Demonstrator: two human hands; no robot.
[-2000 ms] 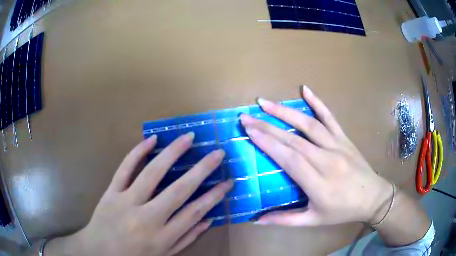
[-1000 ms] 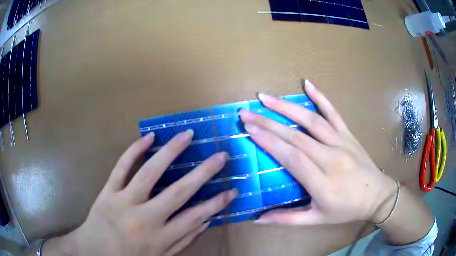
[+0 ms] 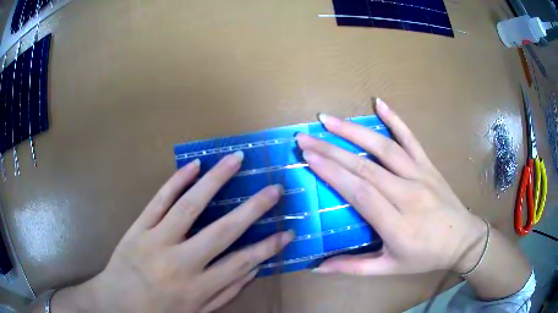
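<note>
Bright blue solar cell pieces (image 3: 309, 183) with pale dashed busbars lie on the bench in front of me. They lie side by side, with a reddish line crossing them near the middle. My left hand (image 3: 183, 238) lies over their left part, fingers spread and fingertips on the surface. My right hand (image 3: 398, 202) lies over the right part, fingers apart, thumb at the lower edge. Neither hand grips anything. The palms and fingers hide parts of the cells.
A dark cell (image 3: 394, 13) with ribbon lies at the top. Dark cells with ribbon ends (image 3: 24, 92) lie at the left. At the right are cut ribbon pieces (image 3: 504, 153), scissors (image 3: 524, 195), a white bottle (image 3: 520, 30) and an orange-brown handled tool (image 3: 525, 66).
My left hand has shifted slightly to the right over the cells. My right hand stays nearly in the same place. The whole view has shifted a little.
</note>
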